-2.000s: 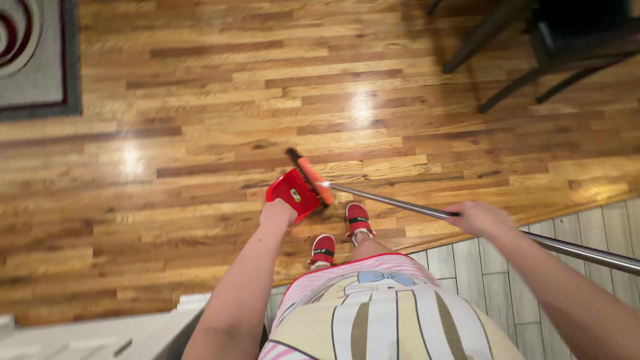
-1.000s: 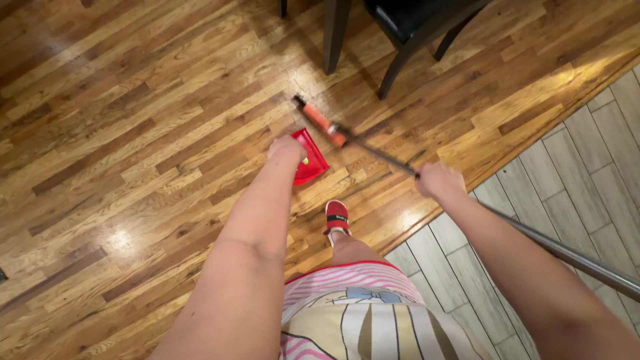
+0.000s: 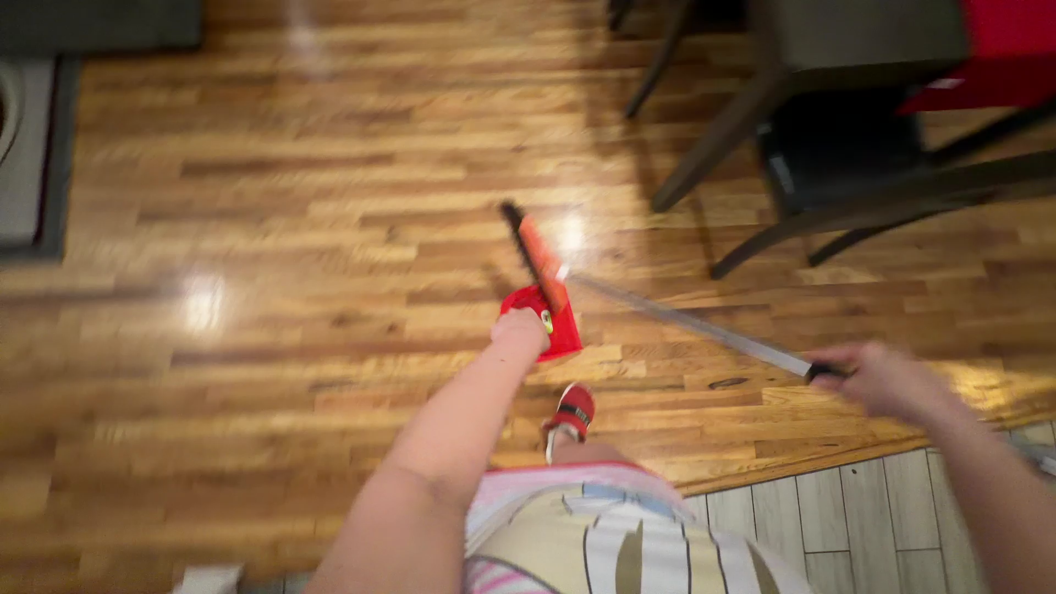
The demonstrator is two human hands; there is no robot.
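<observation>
My left hand [image 3: 521, 332] is closed on a red dustpan [image 3: 564, 337] low over the wood floor, its grip hidden under my fingers. In my right hand [image 3: 883, 381] is the metal pole of a push broom, held near a black collar. The broom's orange head [image 3: 540, 256] with black bristles is tilted, its lower end overlapping the dustpan's edge. Blur hides whether the bristles touch the floor, and no debris can be made out.
A dark table [image 3: 866, 37] with a red cloth and a black-seated chair [image 3: 841, 148] stand at upper right. A grey-bordered rug [image 3: 29, 157] lies at far left. Grey plank tiles [image 3: 862, 511] meet the wood floor at lower right. One red shoe [image 3: 573, 408] shows below the dustpan.
The broom head, apart from the dustpan one second ago, now overlaps its edge. The view has turned and shifted. Both hands keep their holds.
</observation>
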